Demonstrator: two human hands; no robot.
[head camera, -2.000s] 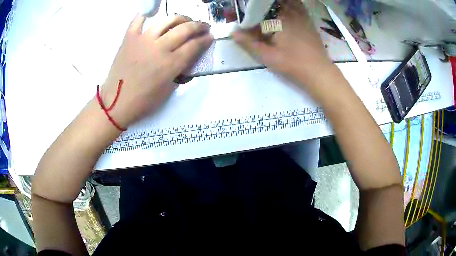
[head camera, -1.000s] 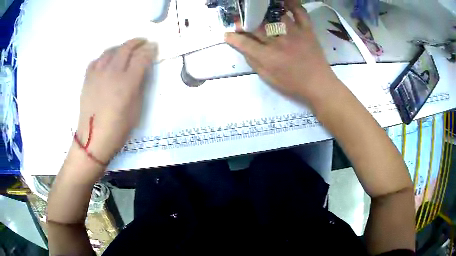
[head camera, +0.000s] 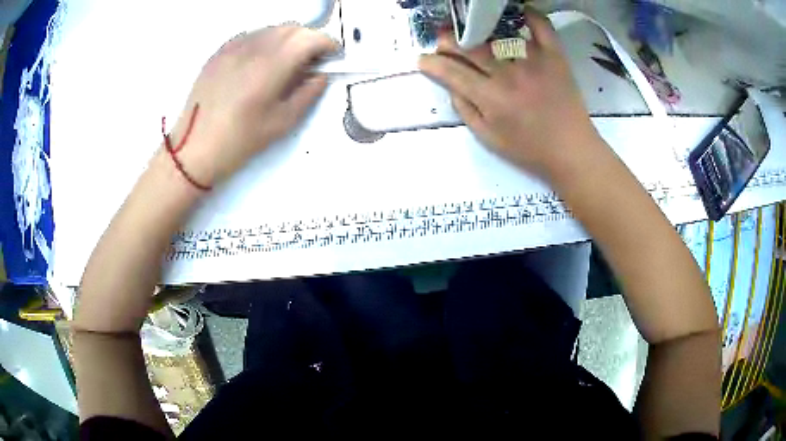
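Note:
The white sewing machine head (head camera: 477, 19) is at the top edge of the view, with a ribbed cream piece (head camera: 509, 48) beside it. My right hand (head camera: 517, 99) lies at the machine, fingertips by the needle area; whether it pinches anything is hidden. My left hand (head camera: 263, 82) is over the white table left of the needle area, fingers bent and slightly blurred; I cannot tell if it holds fabric. The rounded machine bed (head camera: 396, 105) lies between the hands. White tape (head camera: 616, 50) curves from behind my right hand to the table's right part.
Snips (head camera: 610, 62) with pinkish handles lie behind the tape. A lit smartphone (head camera: 731, 157) is at the table's right. White threads (head camera: 31, 164) hang on blue at far left. A yellow wire basket (head camera: 748, 293) is lower right. A printed ruler (head camera: 371, 226) runs along the front edge.
My left hand has moved from the left table area up and right, closer to the machine. My right hand stays by the needle area. The whole view has shifted slightly.

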